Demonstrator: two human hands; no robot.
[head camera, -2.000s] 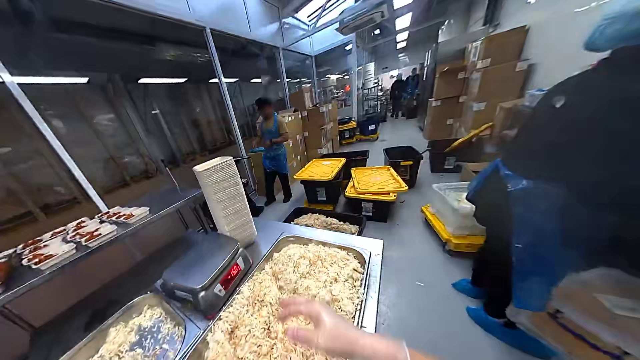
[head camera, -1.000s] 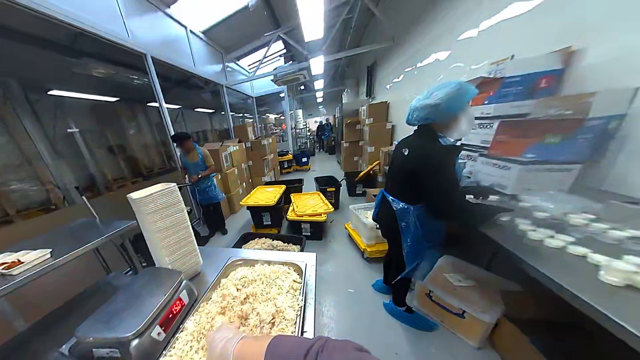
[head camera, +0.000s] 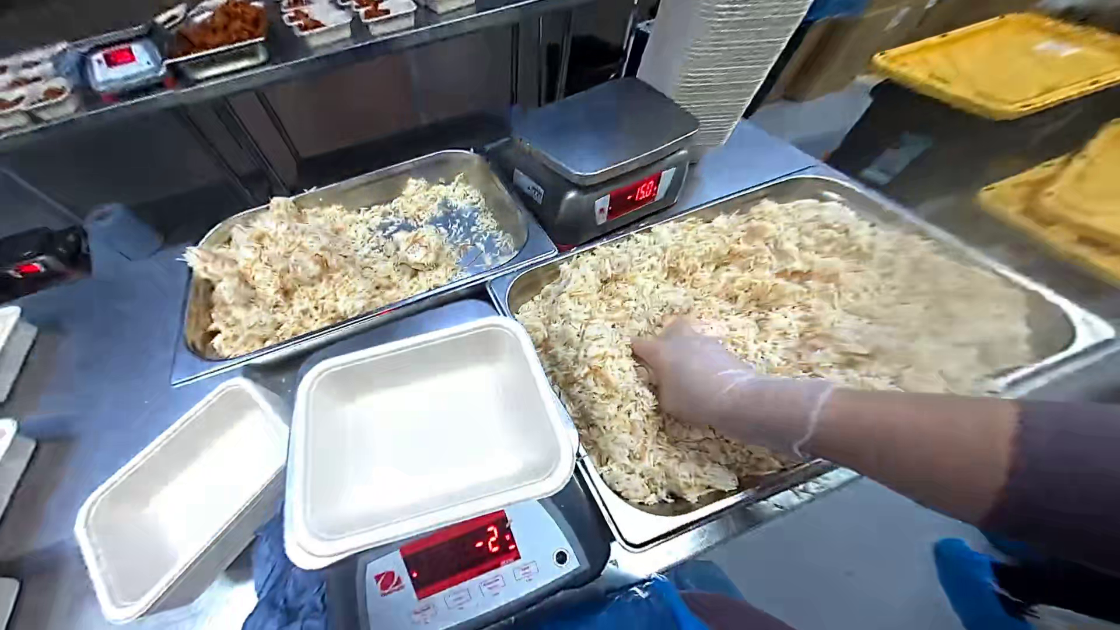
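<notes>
My right hand (head camera: 700, 376), in a clear glove, is sunk by the fingers into shredded pale food, perhaps chicken with rice (head camera: 726, 289), in a large steel tray (head camera: 1032, 262). Its fingertips are buried, so what they grip is hidden. Left of it, an empty white rectangular container (head camera: 429, 429) rests on an Ohaus digital scale (head camera: 472, 569) with a lit red display. Another white container (head camera: 188, 499) stands tilted beside it. Behind them a smaller steel tray (head camera: 499, 188) holds more of the shredded food. My left hand is not seen; part of a sleeve shows at the bottom edge.
A second digital scale (head camera: 604, 149) stands behind the trays, next to a tall stack of white containers (head camera: 726, 61). Filled containers (head camera: 319, 22) and a small scale (head camera: 124, 66) line the back shelf. Black bins with yellow lids (head camera: 1006, 61) stand at the right. Blue cloth (head camera: 284, 577) lies by the front scale.
The view has swung down and left onto the counter, bringing the front scale and white containers into sight. My right hand, above the large tray's food two seconds ago, is now pushed into it.
</notes>
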